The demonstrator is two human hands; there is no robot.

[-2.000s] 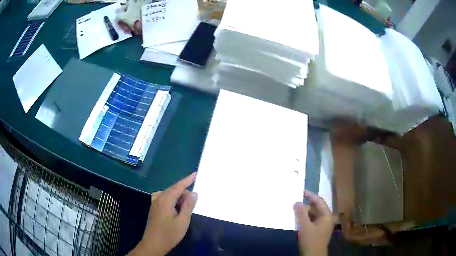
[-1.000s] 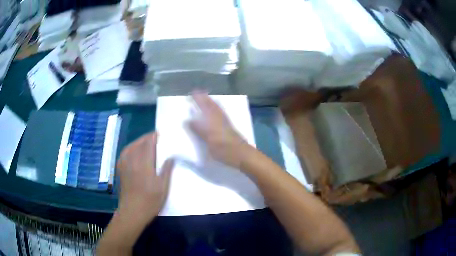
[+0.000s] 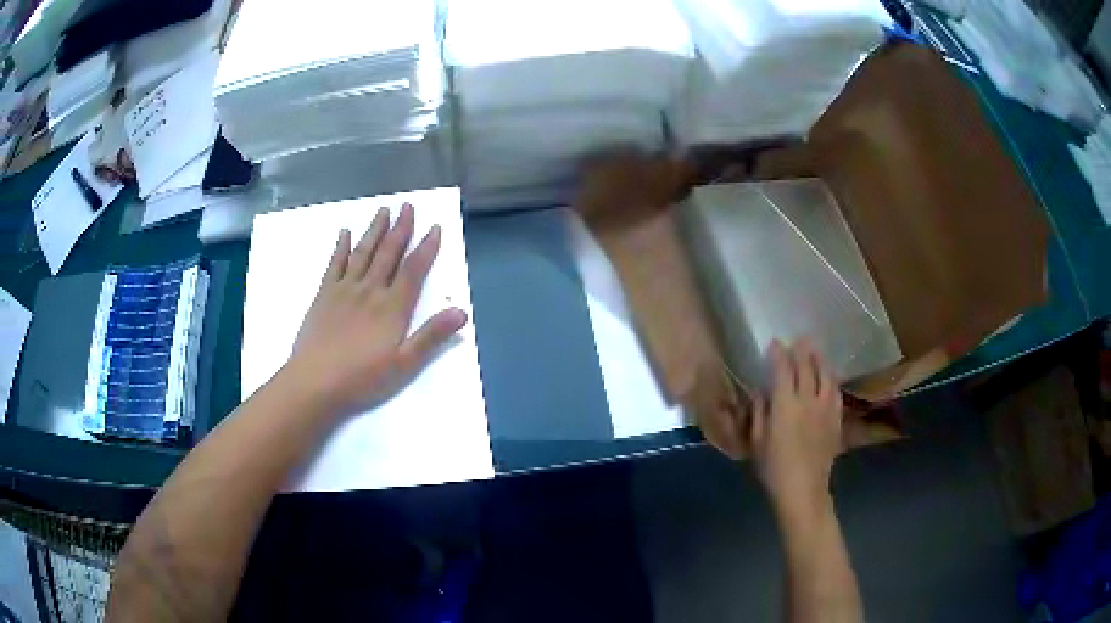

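Observation:
A bright white sheet lies flat at the bench's front edge. My left hand rests flat on it with the fingers spread and holds nothing. My right hand is at the near edge of the grey-green plate stack inside the opened carton. Its fingertips touch the top plate; whether they grip it I cannot tell. Blue solar cell strings with white side bands lie at the left.
Tall white sheet stacks stand behind the work. A grey sheet lies between the white sheet and the carton. Handwritten notes and a dark marker lie back left. A wire mesh cart is at lower left.
My left hand has moved onto the white sheet, laid flat. My right hand has left the sheet and moved right to the carton's plates. The view has turned right.

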